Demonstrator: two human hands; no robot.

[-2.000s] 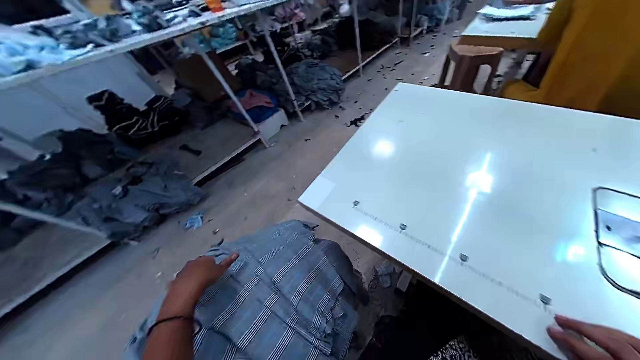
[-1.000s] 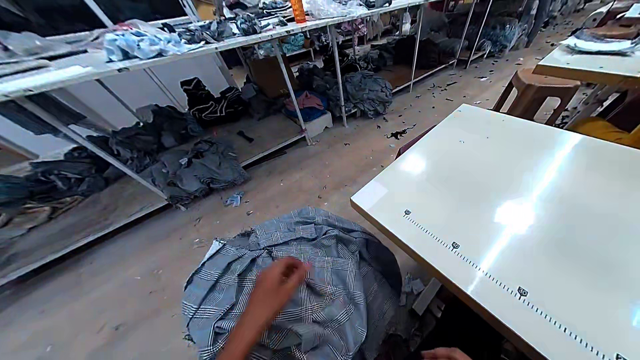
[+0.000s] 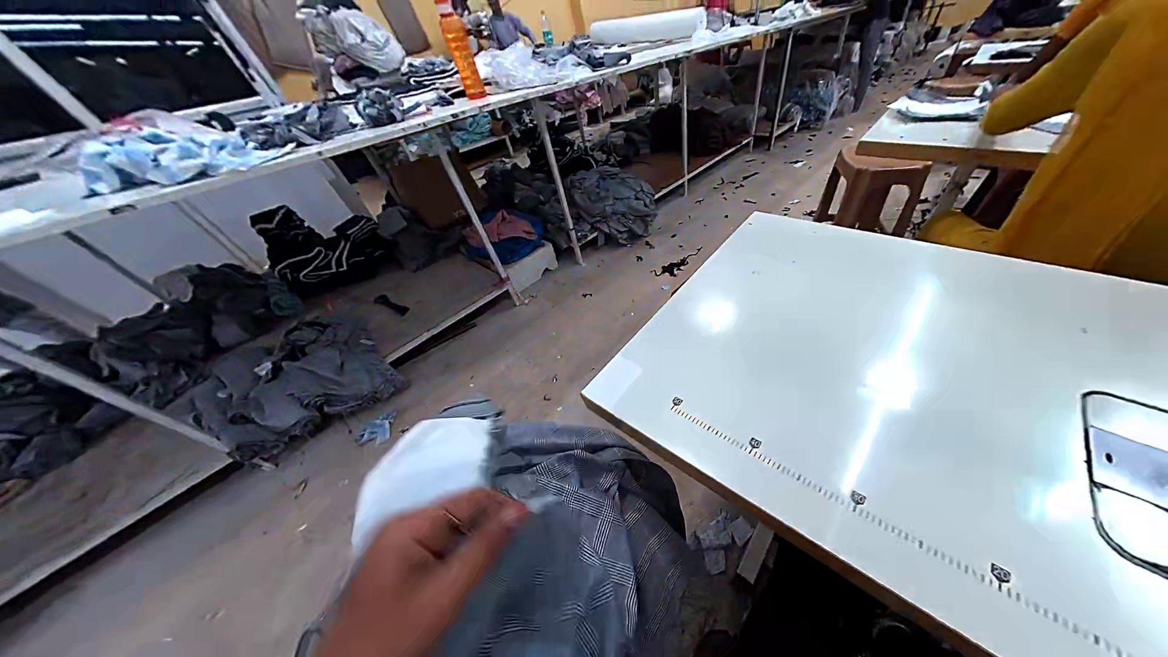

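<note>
My left hand (image 3: 424, 566), somewhat blurred, pinches the edge of a grey plaid cloth piece between thumb and fingers at the lower middle. Directly behind the fingers a white patch of fabric (image 3: 420, 465) shows. More grey plaid cloth (image 3: 593, 502) lies heaped below and to the right of this hand, beside the white sewing table (image 3: 785, 338). A printed ruler scale runs along the table's near edge, and a metal machine plate (image 3: 1136, 465) is set in at its right. My right hand is outside the view.
A long shelf table (image 3: 365, 137) on the left bears fabric scraps and an orange bottle (image 3: 461, 50). Dark garments (image 3: 301, 374) lie on its lower shelf. A brown stool (image 3: 871, 182) and a person in yellow (image 3: 1086, 155) are beyond the sewing table.
My left hand has gone from hovering over the plaid heap to pinching a cloth edge, and the white patch has come into sight. My right hand has left the view.
</note>
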